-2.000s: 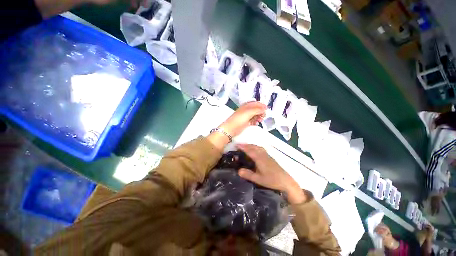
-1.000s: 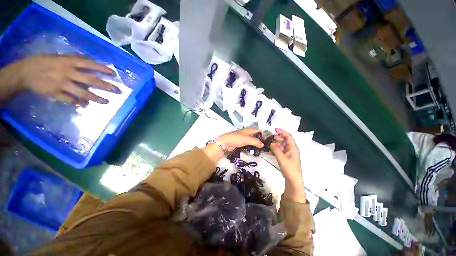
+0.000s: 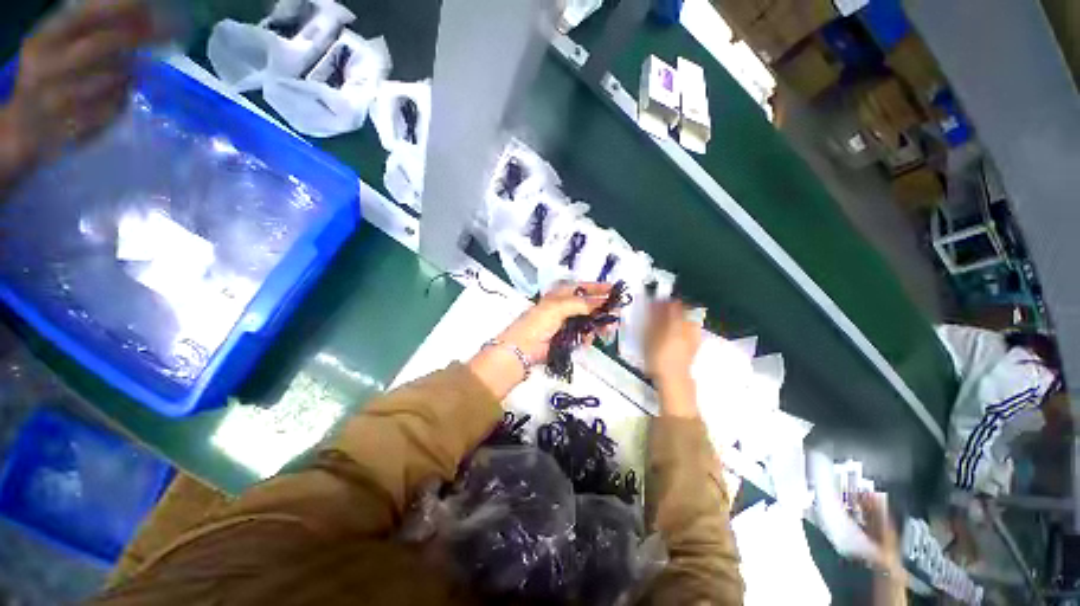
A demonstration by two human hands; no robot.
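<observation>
My left hand (image 3: 554, 326) holds several coiled black cables above the belt edge. My right hand (image 3: 670, 343) is blurred over the row of white pouches; I cannot tell if it holds a cable. White pouches (image 3: 539, 221) stand in a row on the green belt, several with a black cable on top. Loose coiled cables (image 3: 583, 452) lie on the white work sheet (image 3: 457, 334) in front of me. A clear plastic bag with dark contents (image 3: 512, 507) lies against my chest.
A blue tote (image 3: 338, 225) with clear shiny contents is at left, with another person's hand (image 3: 77, 89) over it. A grey post (image 3: 468, 107) stands beside the belt. Retail boxes (image 3: 675, 101) lie across the line. Another hand (image 3: 879, 539) is at lower right.
My hands, together over the cables a second ago, are now apart; my right hand has moved over the pouches. The pouches have shifted along the belt. The neighbour's hand has risen from the tote.
</observation>
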